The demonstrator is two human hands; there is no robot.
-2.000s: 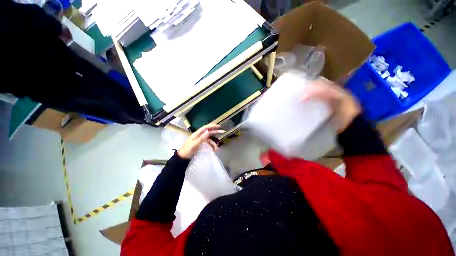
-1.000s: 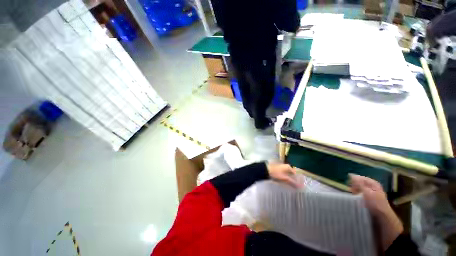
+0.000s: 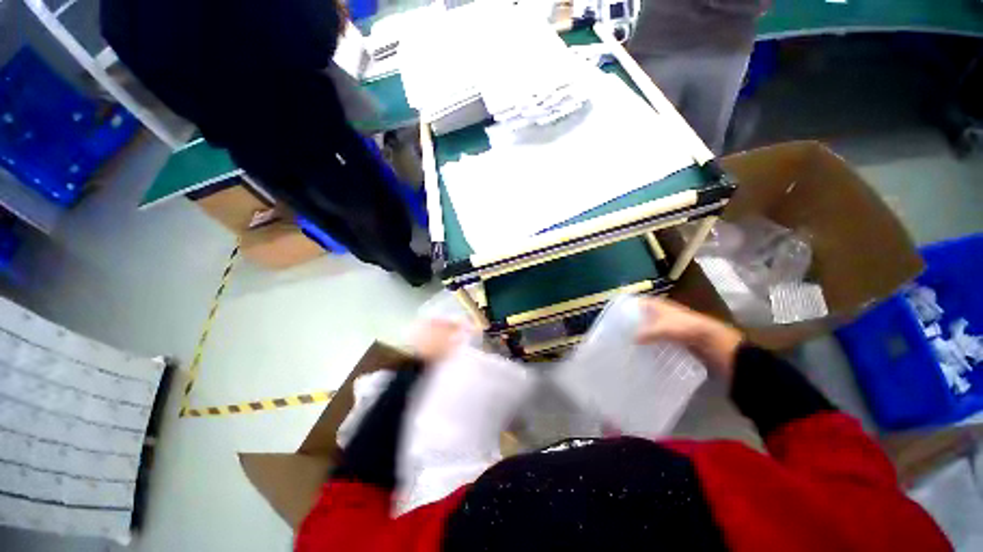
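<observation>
My right hand (image 3: 690,332) grips the upper edge of an air-column bag (image 3: 634,372), a clear-white ribbed sleeve, in front of my waist at the right. My left hand (image 3: 440,339) is blurred at the top of a second whitish bag (image 3: 464,415), which hangs below it over the left carton. The fingers of my left hand are too blurred to show in detail. The two bags hang side by side, and their lower ends are partly hidden by my clothing.
A trolley (image 3: 582,242) with white sheets (image 3: 582,162) stands ahead. An open carton (image 3: 852,216) of bags and a blue tote (image 3: 900,372) with white scraps are at the right. Another carton (image 3: 289,474) is at the left. A person in dark clothes (image 3: 280,119) stands ahead left, another person (image 3: 695,54) beyond the trolley.
The view has turned right, bringing the right carton and tote back in. The ribbed bag held between both hands a second ago now shows as separate bags, one at each hand.
</observation>
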